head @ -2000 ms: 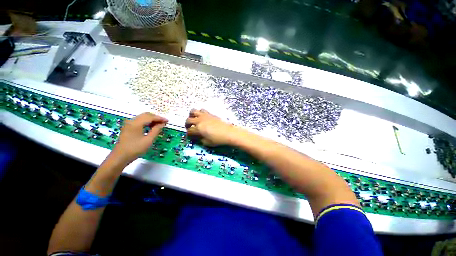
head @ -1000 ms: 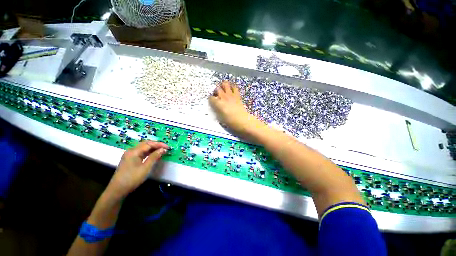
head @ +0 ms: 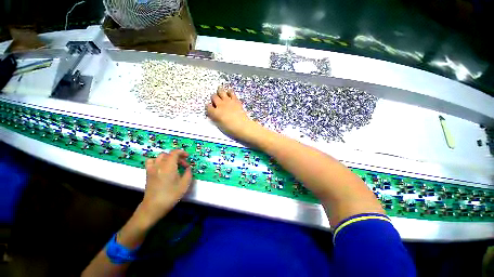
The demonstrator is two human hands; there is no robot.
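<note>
A long green strip of circuit boards (head: 249, 170) with rows of small parts runs along the bench's near edge. My left hand (head: 167, 176), with a blue wrist strap (head: 119, 250), is over the strip's near edge, fingers bent; whether it holds a small part cannot be told. My right hand (head: 226, 111) reaches past the boards, fingertips where the cream components (head: 173, 86) meet the silver components (head: 309, 108). Its fingers are curled and its fingertips are too small to show whether a part is held.
A grey metal bracket (head: 75, 81) stands left of the cream heap. A fan (head: 142, 11) and cardboard box (head: 151, 38) are behind the bench. A small silver pile (head: 281, 62) lies on the back ledge. A yellowish stick (head: 447, 132) lies right of the silver heap.
Since one second ago my right hand has shifted a little left, towards the cream heap. My left hand has moved slightly right along the boards, its fingers more spread.
</note>
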